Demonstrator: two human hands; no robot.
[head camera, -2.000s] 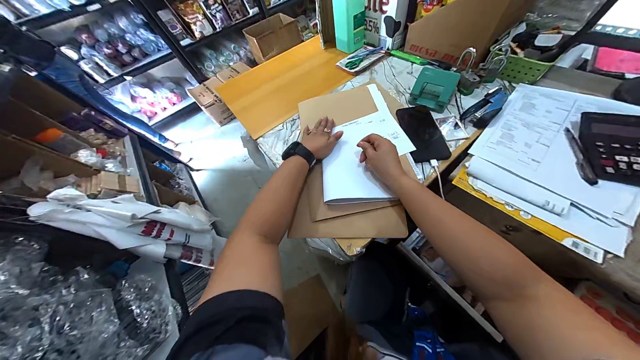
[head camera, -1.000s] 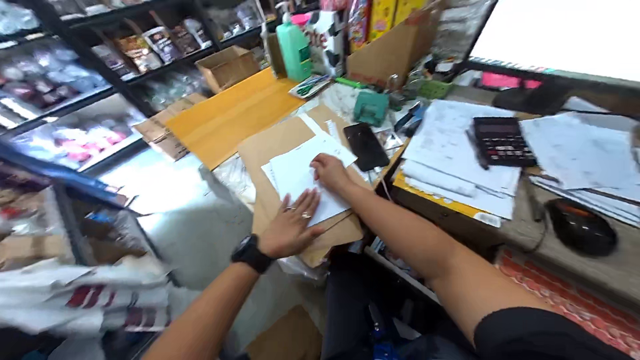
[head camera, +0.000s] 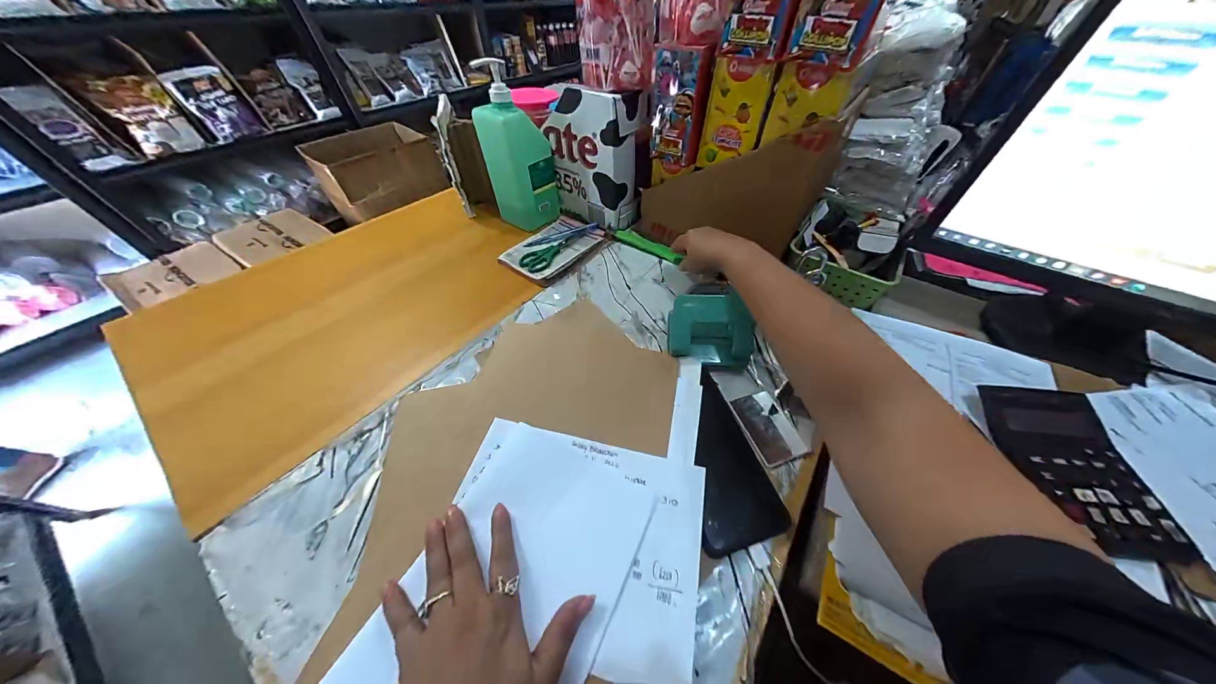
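Observation:
My left hand (head camera: 480, 603) lies flat with spread fingers on white paper sheets (head camera: 560, 513), one of which bears handwriting. Beneath them is brown card (head camera: 541, 370). My right hand (head camera: 708, 252) reaches to the far side of the table, at the near end of a bright green long object (head camera: 646, 245); its fingers are partly hidden, so a grip on it cannot be told. Just below that hand stands a teal hole punch (head camera: 711, 330). A dark phone (head camera: 736, 480) with a white cable lies right of the sheets.
Green scissors (head camera: 546, 255) lie on a small pad near a green pump bottle (head camera: 518, 152). A cardboard piece (head camera: 750, 190) and a green basket (head camera: 850, 280) stand at the back. At right are a calculator (head camera: 1083, 465), papers and a monitor (head camera: 1092, 142). A yellow-brown board (head camera: 313, 351) extends left.
My right hand has left the paper sheets and moved to the far side of the table, beyond the hole punch. My left hand remains on the sheets. The view has shifted noticeably.

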